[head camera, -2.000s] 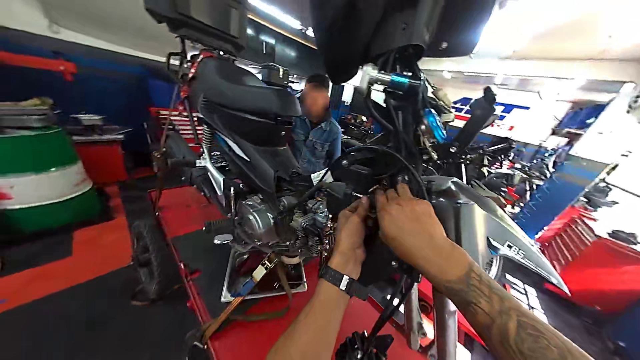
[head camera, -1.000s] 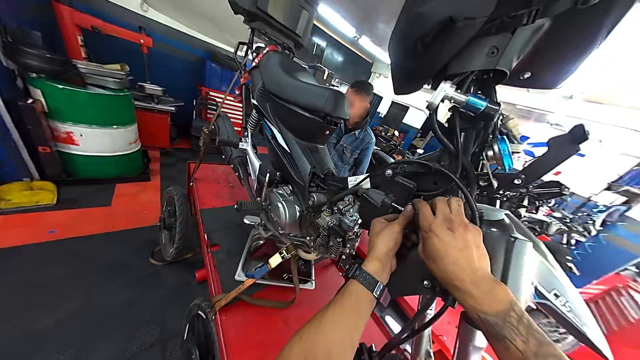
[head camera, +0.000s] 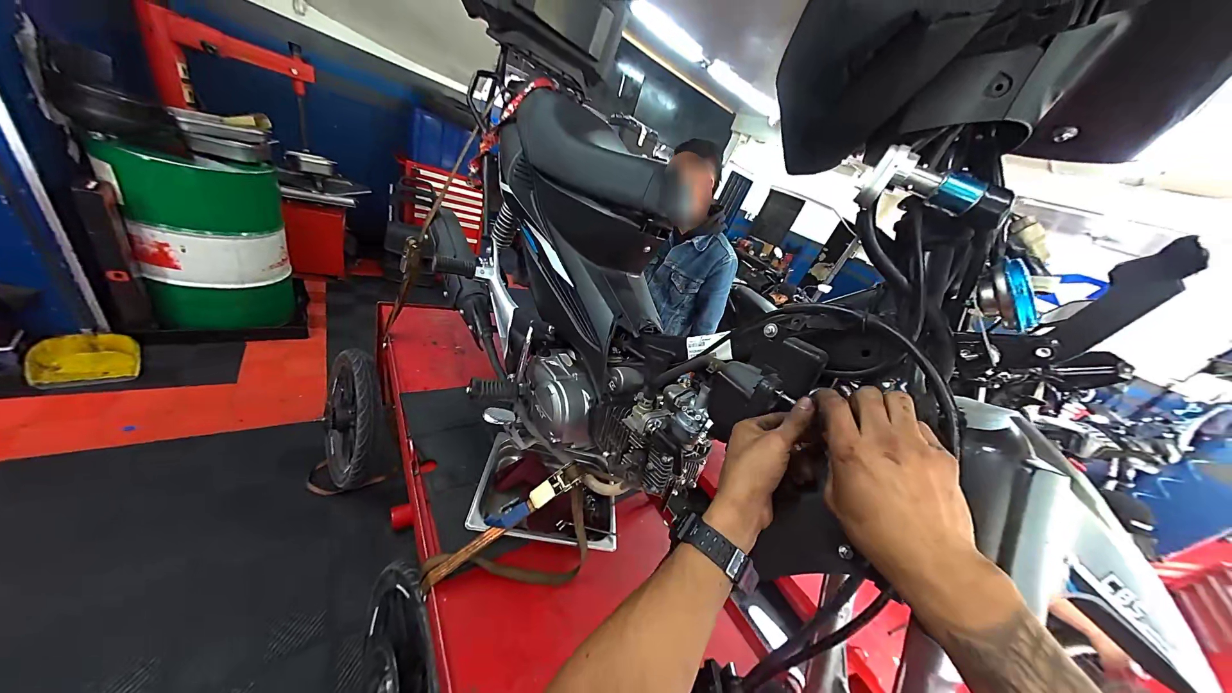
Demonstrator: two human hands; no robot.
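Note:
Both hands meet at the front frame area of a partly stripped motorcycle, beside a black plastic part (head camera: 746,385). My left hand (head camera: 765,462), with a black wristwatch (head camera: 714,551), has its thumb and fingers pinched near that part. Right against it, my right hand (head camera: 885,457) curls its fingers over the same spot. What lies between the fingers is hidden. A black cable (head camera: 914,351) arches over my right hand. The engine (head camera: 563,397) and the carburetor (head camera: 683,409) are left of my hands; the silver fairing (head camera: 1025,481) is to the right.
The motorcycle stands on a red lift (head camera: 520,626) with a ratchet strap (head camera: 551,491) and a metal drain tray (head camera: 606,539). A person in a denim jacket (head camera: 698,274) is behind it. A green and white drum (head camera: 207,255) and a yellow pan (head camera: 82,361) stand at the left.
The view has swung, bringing more of the floor and drum into sight. Both hands stay together at the same area of the motorcycle, with the fingers slightly shifted.

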